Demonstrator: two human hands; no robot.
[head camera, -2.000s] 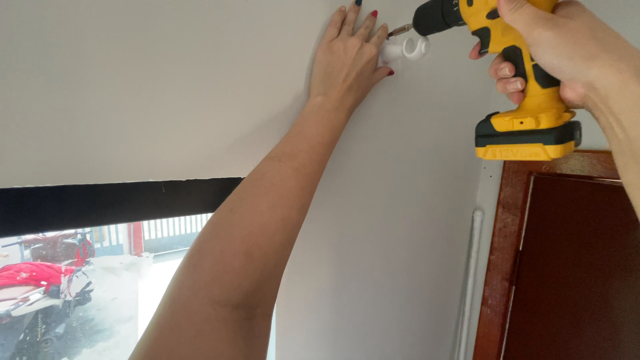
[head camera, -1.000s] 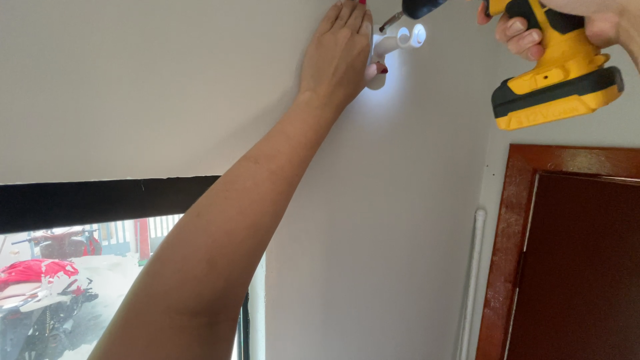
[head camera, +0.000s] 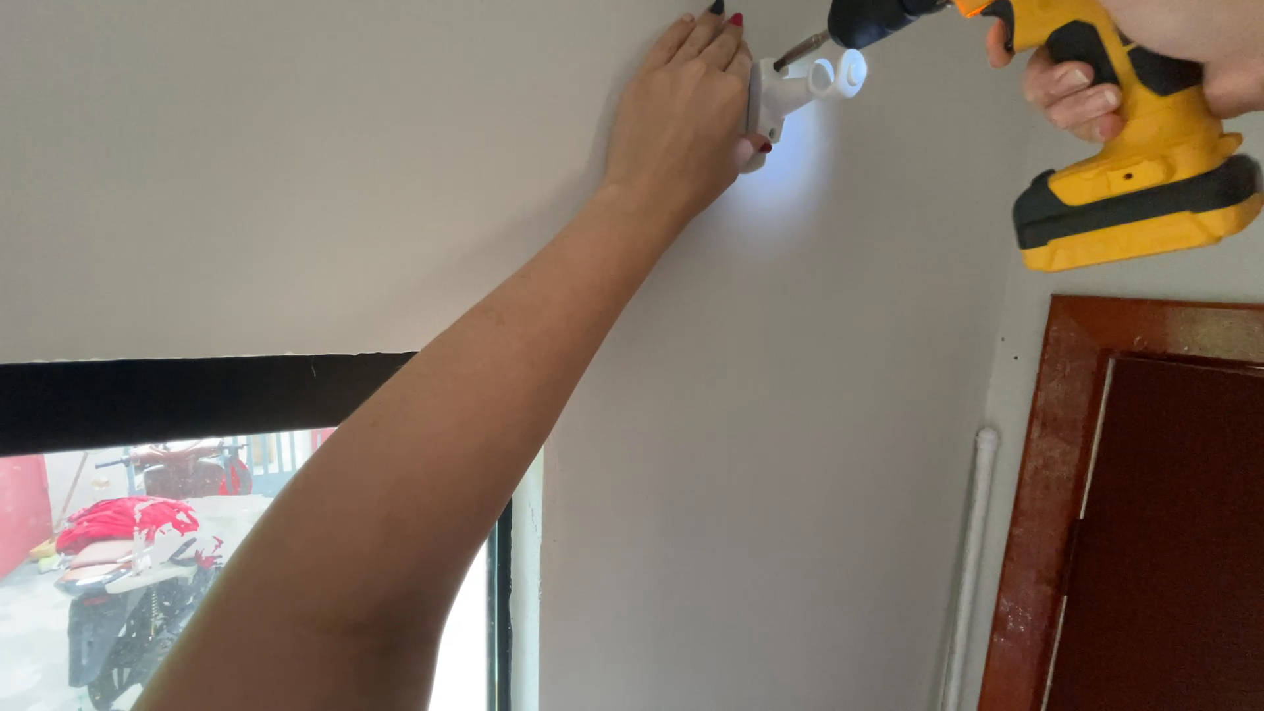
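Note:
A white curtain rod bracket (head camera: 785, 96) stands against the pale wall near the top, lit by the drill's lamp. My left hand (head camera: 686, 109) presses on its left side, with the thumb at its lower end and the fingers spread upward. At the upper right my right hand (head camera: 1076, 94) grips a yellow and black cordless drill (head camera: 1145, 158) by its handle. Its driver bit (head camera: 802, 49) points down to the left and meets the upper part of the bracket. Whether a screw sits under the tip cannot be seen.
A black-framed window (head camera: 197, 395) lies at the lower left, with a parked motorcycle (head camera: 138, 602) behind the glass. At the lower right is a brown door (head camera: 1175, 553) in a reddish wooden frame (head camera: 1032, 513). A white pipe (head camera: 968, 573) runs up the wall beside it.
The drill's lamp, not seen lit two seconds ago, now shines on the bracket and wall. The bit has come to the bracket's upper part. My left hand remains at the bracket.

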